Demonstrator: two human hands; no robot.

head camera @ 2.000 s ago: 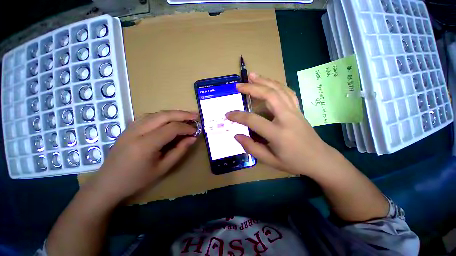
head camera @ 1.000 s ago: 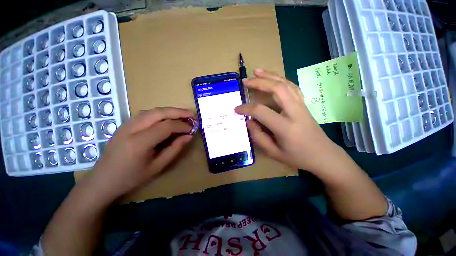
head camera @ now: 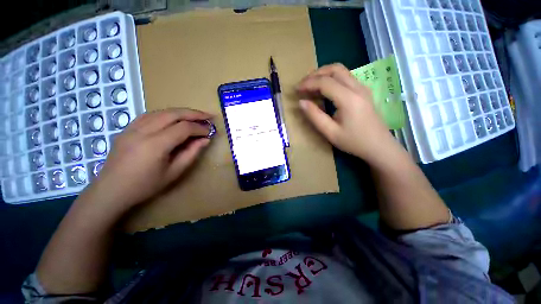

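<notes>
My left hand [head camera: 163,145] pinches a small shiny ring [head camera: 210,129] between thumb and fingers, left of the phone and just above the cardboard. The black smartphone [head camera: 255,139] lies face up on the cardboard with a white screen and blue top bar. My right hand [head camera: 347,116] is held to the right of the phone, fingers curled and thumb apart, touching neither phone nor pen; nothing shows in it. A pen [head camera: 277,98] with a clear barrel and dark tip lies along the phone's right edge.
A brown cardboard sheet [head camera: 184,53] lies under phone and hands. A white tray [head camera: 134,65] with many round shiny pieces stands at left. Stacked white trays [head camera: 424,139] stand at right with a handwritten green note [head camera: 388,89] on their edge. A dark green surface shows around them.
My right hand has moved right, away from the phone screen. My left hand has moved a little away from the phone's left edge with the ring. The whole view has shifted slightly.
</notes>
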